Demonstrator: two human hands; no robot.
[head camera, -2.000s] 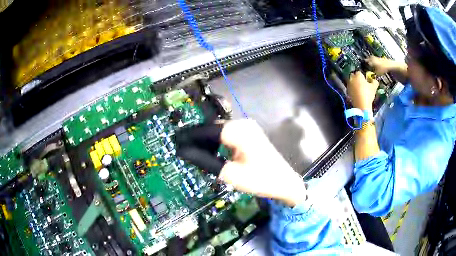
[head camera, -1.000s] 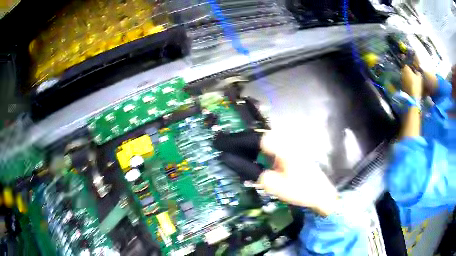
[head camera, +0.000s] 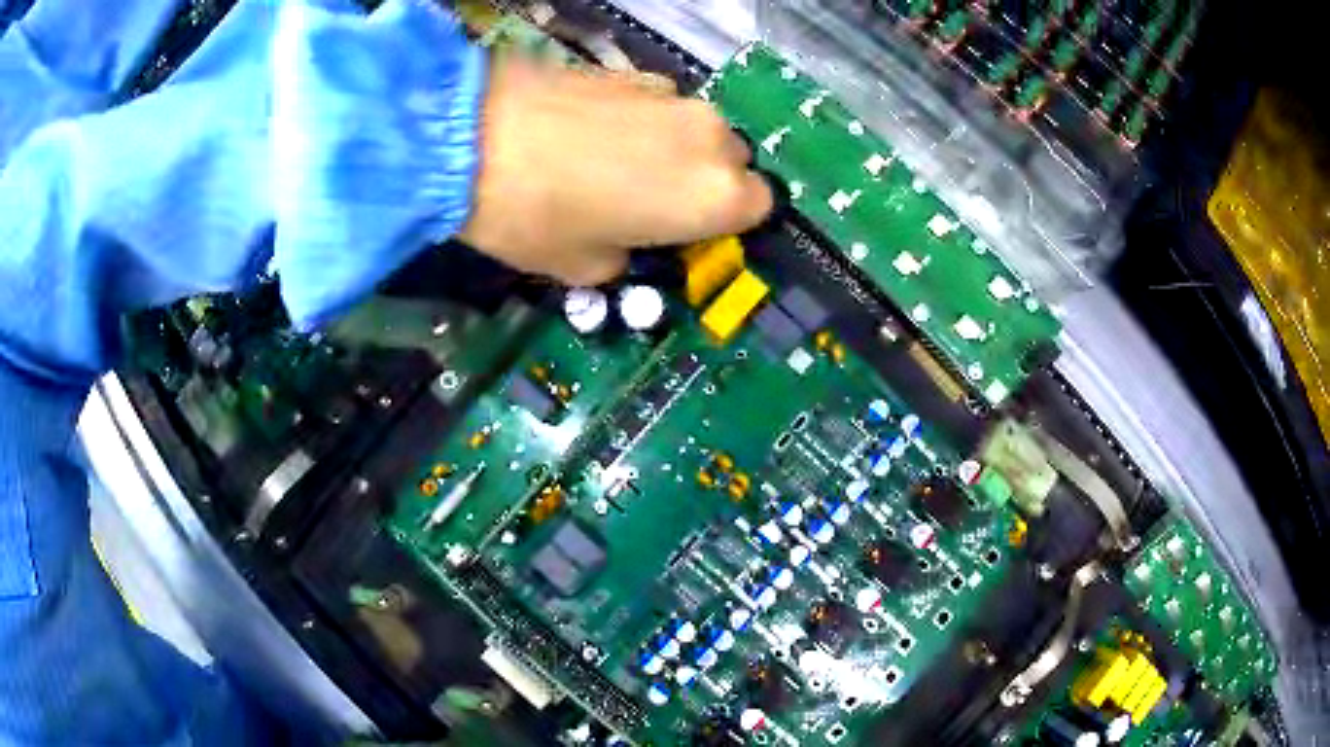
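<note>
My left hand (head camera: 620, 172) reaches in from the left in a blue sleeve, back of the hand bare. Its fingers are bent down over a yellow block capacitor (head camera: 715, 269) and appear to grip it; the fingertips are mostly hidden. Another yellow block (head camera: 735, 305) sits right beside it on the green circuit board (head camera: 642, 511). Two white-topped cans (head camera: 640, 305) stand beside the blocks. Rows of small blue-and-white cylinders (head camera: 766, 595) cover the lower right of the board. The black pallet (head camera: 343, 533) frames it. My right hand is not in view.
A narrow green strip board (head camera: 890, 212) lies along the far edge. A second board with yellow blocks (head camera: 1120, 683) is at lower right. Metal clamps (head camera: 1087, 496) lie between the boards. A tray of reddish-green parts (head camera: 1058, 44) and a yellow parts tray (head camera: 1284, 234) are behind the rail.
The view has swung left to another board and looks rotated. The right hand with black-covered fingers and the co-worker have left the picture. My left hand has come in over the yellow blocks.
</note>
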